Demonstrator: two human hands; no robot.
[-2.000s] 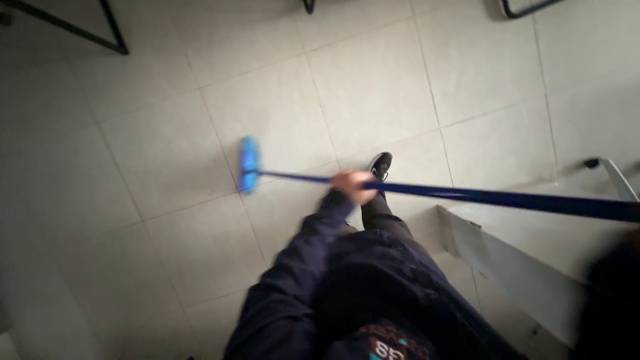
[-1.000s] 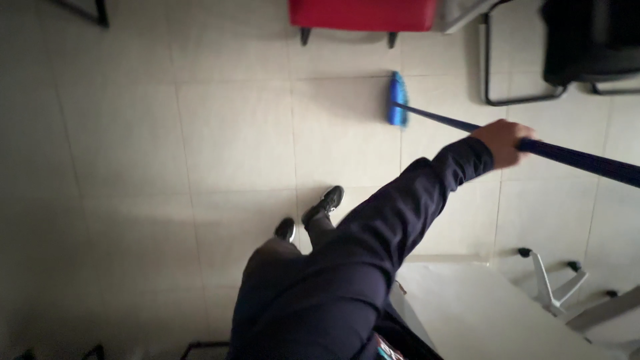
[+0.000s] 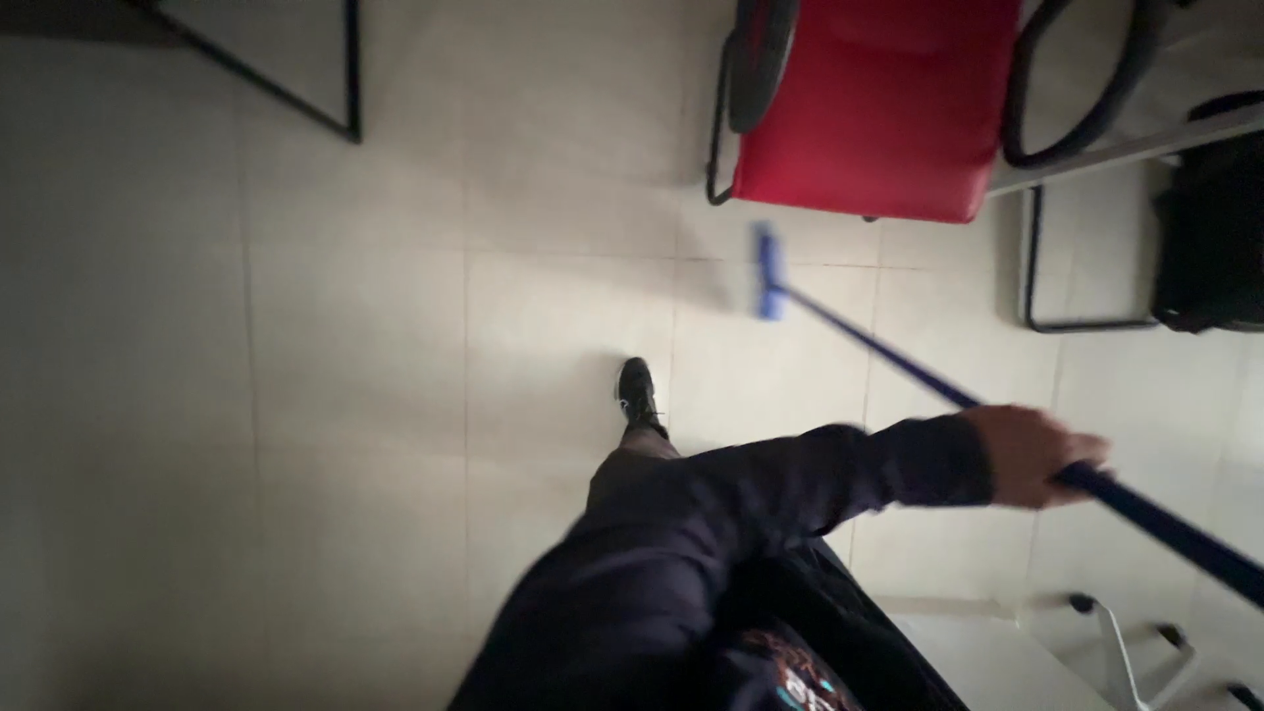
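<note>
My left hand (image 3: 1037, 456), in a dark sleeve, is closed around the dark blue handle of a broom (image 3: 889, 354). The handle slants from the lower right edge up to a blue broom head (image 3: 767, 272), which is blurred. The head is over the pale tiled floor, just below a red chair seat; whether it touches the tiles cannot be told. My right hand is out of view, as is the upper end of the handle.
A red chair (image 3: 874, 109) with black armrests is at the upper right, beside a black chair (image 3: 1215, 227). A black metal frame (image 3: 351, 89) juts in at upper left. A white panel (image 3: 978, 652) and castored chair base (image 3: 1116, 642) are lower right.
My left hand has kept hold of the broom handle and has moved out to the right, away from my body. The view has shifted, showing more of the red chair.
</note>
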